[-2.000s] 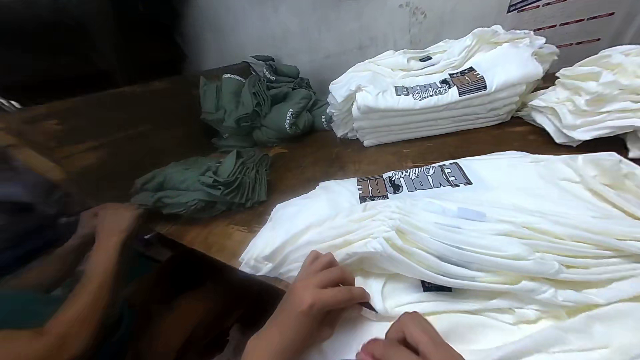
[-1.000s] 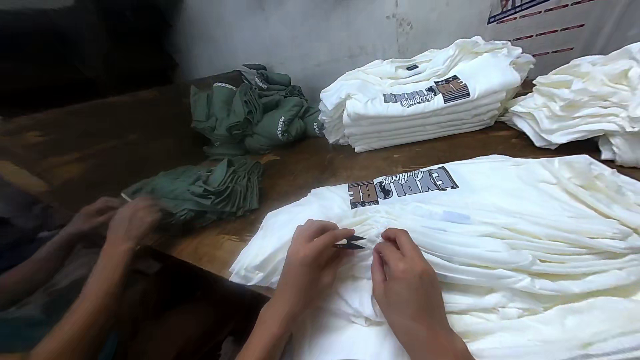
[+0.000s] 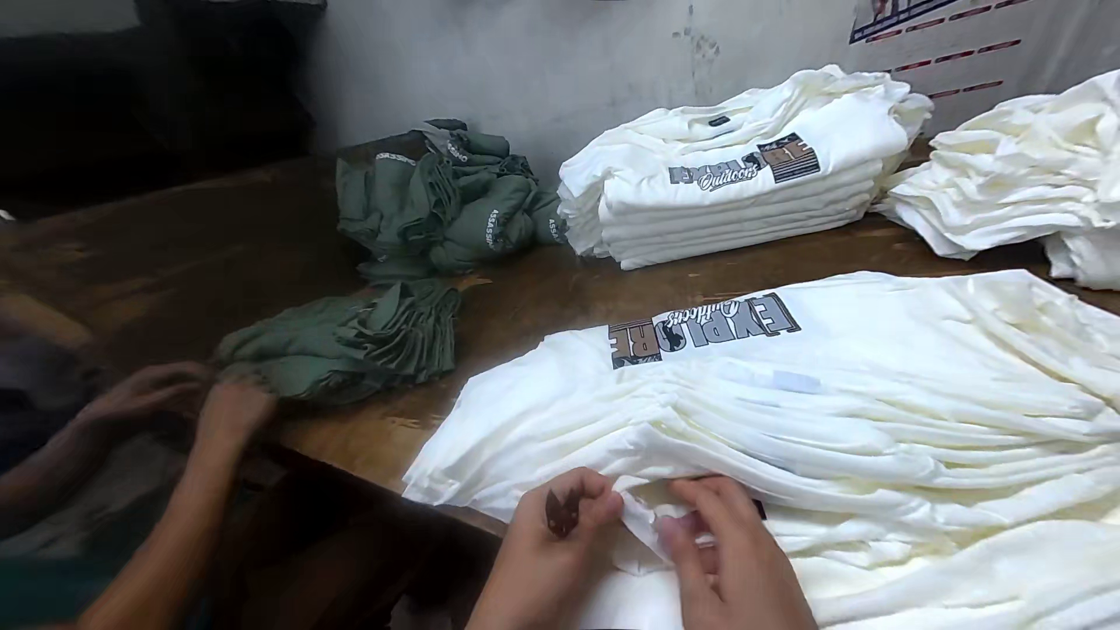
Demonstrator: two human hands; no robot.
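Observation:
A layered pile of white printed T-shirts lies spread across the near part of the wooden table. At its near edge my left hand pinches a fold of white fabric between thumb and finger. Small dark thread snips are tucked in that same hand, blades pointing up. My right hand grips the fabric close beside it, fingertips bent around the edge. A dark neck label shows partly behind the right fingers. The lower parts of both palms face away from view.
A folded stack of white T-shirts stands at the back, with more white garments to its right. Green garments are heaped at the back left. Another person's hands touch a green bundle on the wooden table.
My hands have moved down toward the near edge of the white pile. The snips, which pointed right between my hands, now point up in the left one.

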